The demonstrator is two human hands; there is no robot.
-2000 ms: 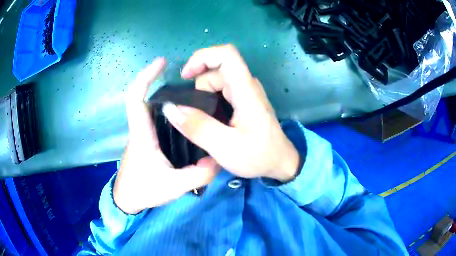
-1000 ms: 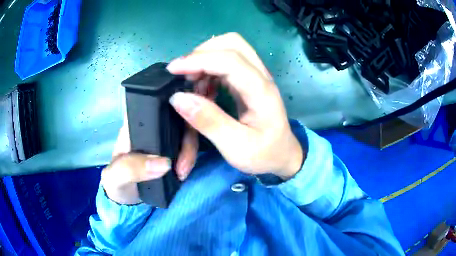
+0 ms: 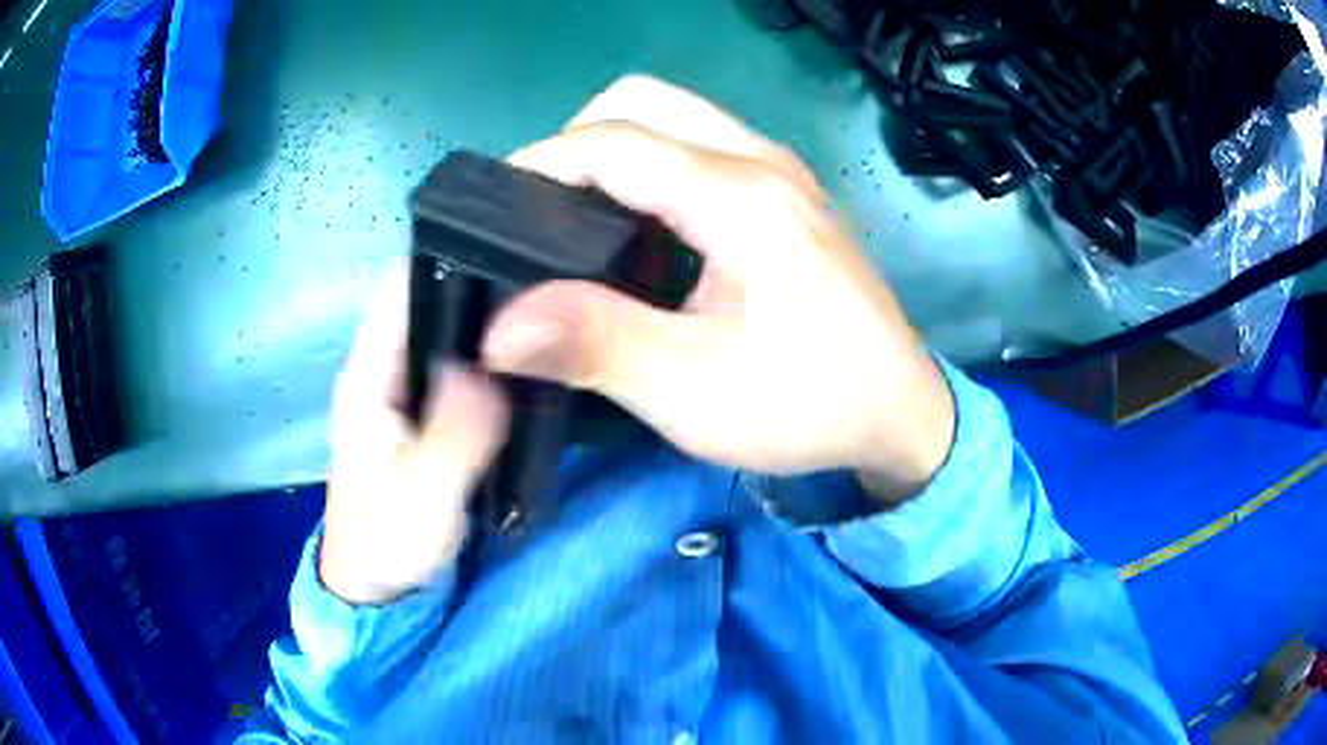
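Note:
My left hand grips a dark housing upright in front of my chest; the hand is blurred. My right hand holds a black block-like piece between thumb and fingers. This piece lies crosswise at the top of the housing. Whether it is an end cap or part of the housing, and whether the two are joined, I cannot tell. The fingertips of my right hand behind the piece are hidden.
A blue parts bin with tiny black screws stands at upper left. A dark housing lies at the left edge. Black frames in a plastic bag lie at upper right. A black cable crosses at right. Tiny specks dot the green worktop.
The housing has turned from showing its smooth face and closed end to showing a dark side. My right hand has closed round the crosswise black piece. My left hand has shifted slightly upward.

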